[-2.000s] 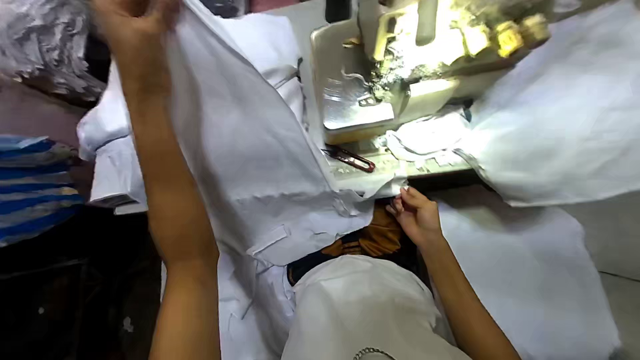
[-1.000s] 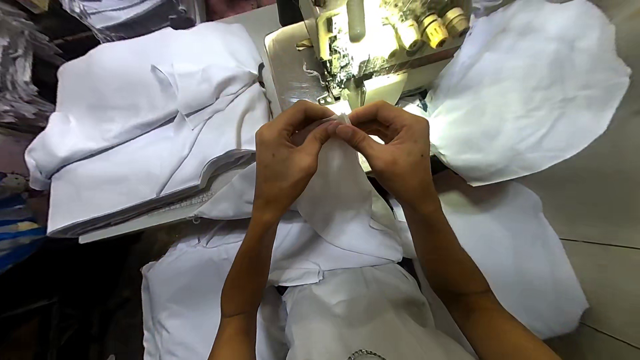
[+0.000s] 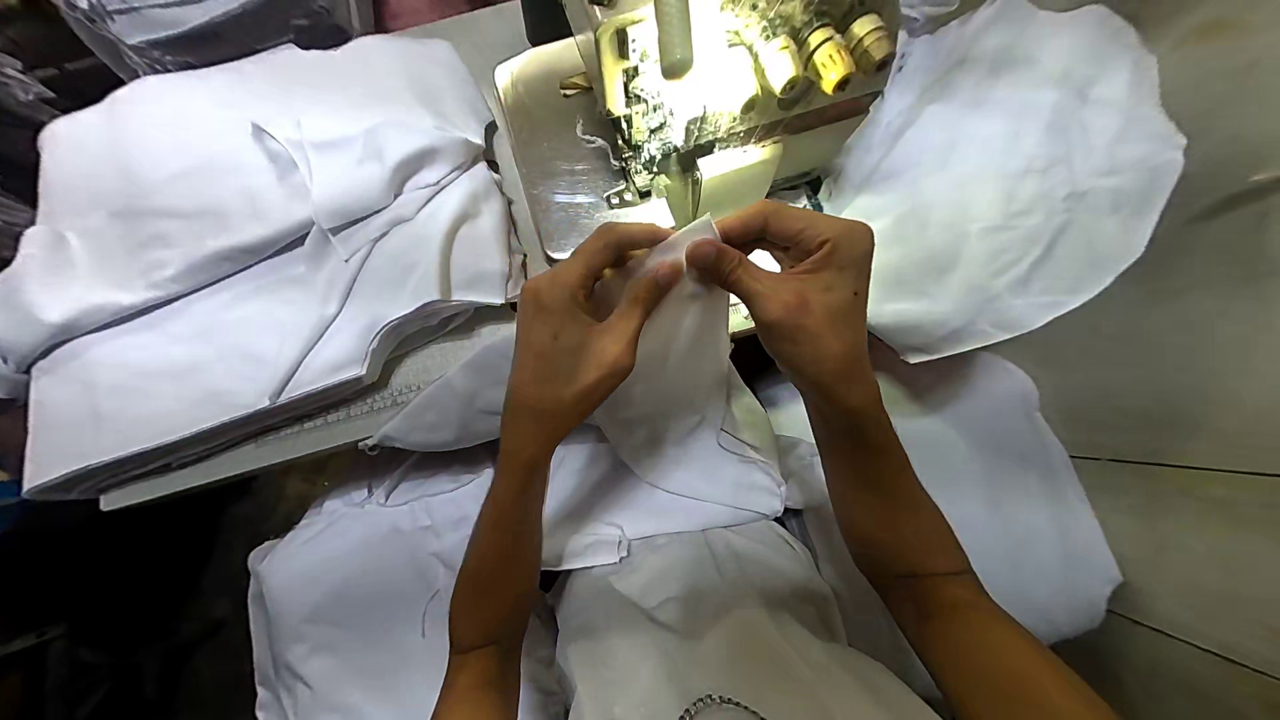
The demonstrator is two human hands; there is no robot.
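My left hand (image 3: 590, 320) and my right hand (image 3: 795, 290) pinch the top edge of a white fabric piece (image 3: 675, 375) between thumbs and fingers, side by side. The piece hangs from them toward my lap. Just beyond my fingertips is the lit needle area of an industrial sewing machine (image 3: 665, 120), probably an overlock. Its metal plate (image 3: 560, 150) lies to the left, and the presser foot is partly lost in glare and behind the cloth.
A stack of white fabric pieces (image 3: 200, 240) lies on the table at left. Another white piece (image 3: 1010, 190) spreads at the right of the machine, above a further white cloth (image 3: 1000, 490). More white cloth (image 3: 370, 590) hangs at lower left. Plastic-wrapped bundles (image 3: 200, 30) sit at upper left.
My left hand has come from the upper left to the middle, beside my right hand. The large cloth it held up no longer hangs there. The small red-handled tool seen earlier is out of sight.
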